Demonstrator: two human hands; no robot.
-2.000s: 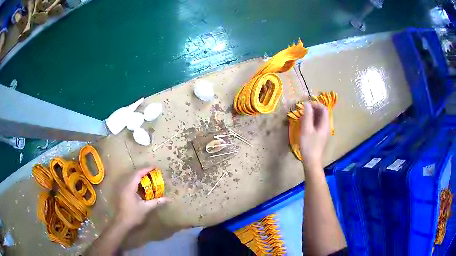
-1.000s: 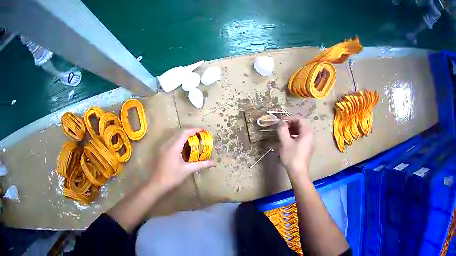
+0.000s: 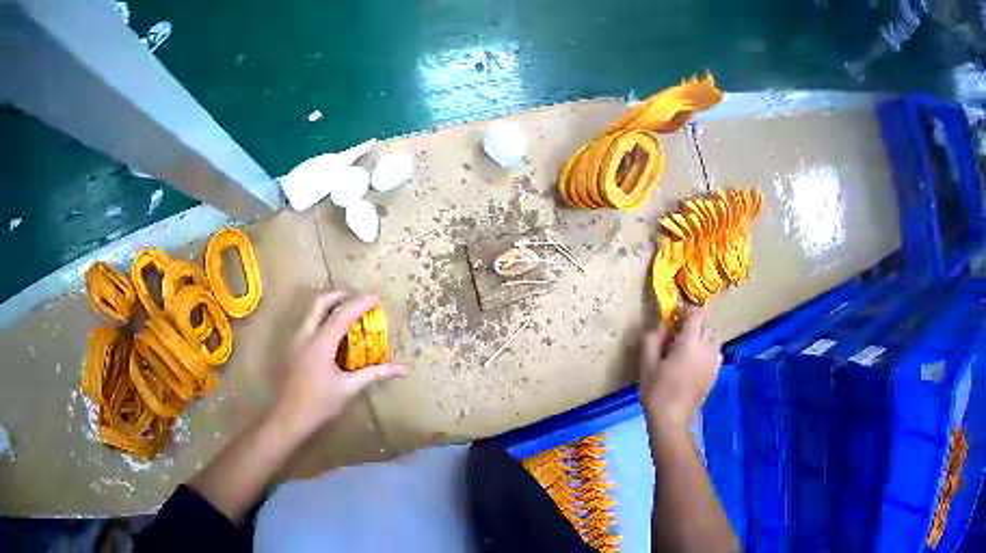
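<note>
My left hand (image 3: 335,351) holds a compact orange bundle (image 3: 367,339) between thumb and fingers over the bench, left of centre. My right hand (image 3: 681,373) has its fingertips at the lower left end of the fanned row of orange strips (image 3: 708,243) at the right; they seem to pinch the end strip, partly hidden by the fingers. A small brownish square pad (image 3: 489,283) with pale loops lies mid-bench among brown crumbs and thin pale sticks (image 3: 508,341).
Orange oval rings (image 3: 162,367) are heaped at left. An orange coil with a loose tail (image 3: 616,167) lies by the far edge, near white rounded pieces (image 3: 504,143). A grey post (image 3: 151,108) stands at far left. Blue crates (image 3: 833,400) stand at right; one nearer holds orange pieces (image 3: 578,486).
My right hand has moved from the pad to the lower end of the orange strip row. My left hand still holds the bundle. The camera view has shifted.
</note>
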